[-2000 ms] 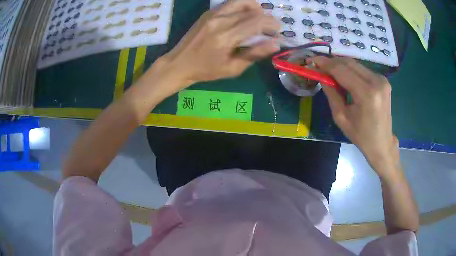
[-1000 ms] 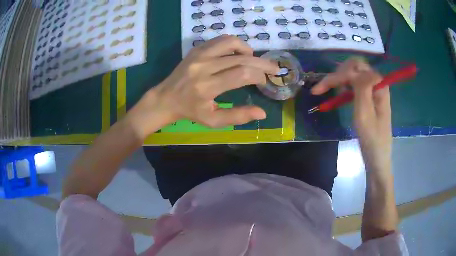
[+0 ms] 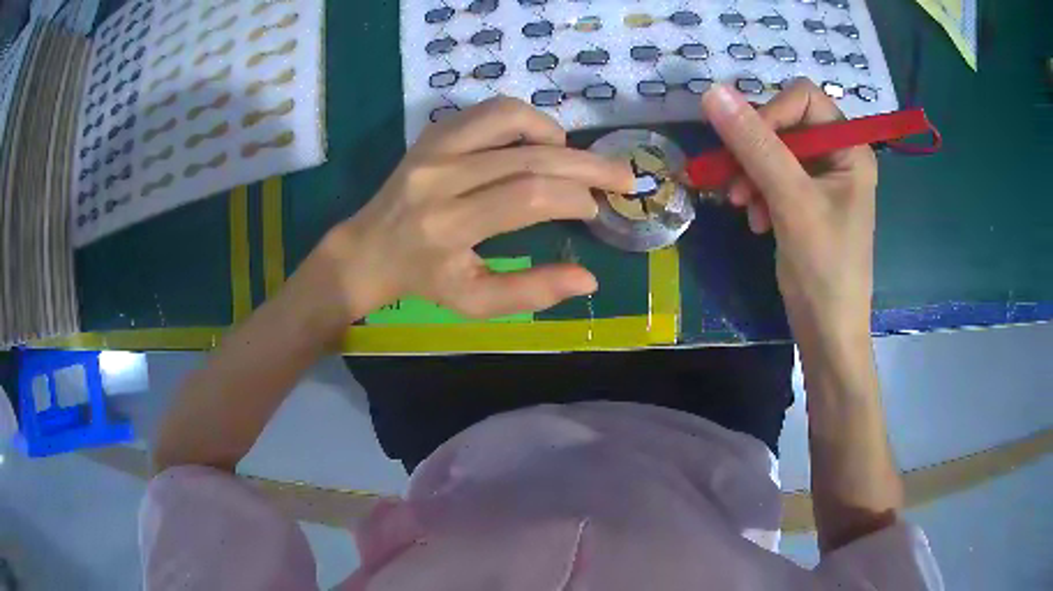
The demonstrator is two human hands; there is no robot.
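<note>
A round silver fixture (image 3: 642,226) with a brass-coloured slotted centre lies on the green mat. A tiny pale part (image 3: 643,185) sits in its centre. My left hand (image 3: 497,208) reaches over the fixture's left side, a fingertip on or right beside the pale part, its thumb spread away. My right hand (image 3: 803,162) grips a red test probe (image 3: 849,135) between thumb and fingers. The probe points left, its tip end at the fixture's right edge near the pale part; exact contact cannot be told. A wire loops at its rear.
A white parts tray (image 3: 629,106) with rows of dark parts lies directly behind the fixture. A second tray (image 3: 208,185) with dark and tan parts is at left, beside stacked boards (image 3: 40,196). A green label (image 3: 508,303) is partly under my left hand. A yellow sheet (image 3: 953,23) is at top right.
The red probe has swung from pointing down-left beside the fixture to the fixture's right edge. Earlier, my left hand moved from over the tray to the fixture, where it stays.
</note>
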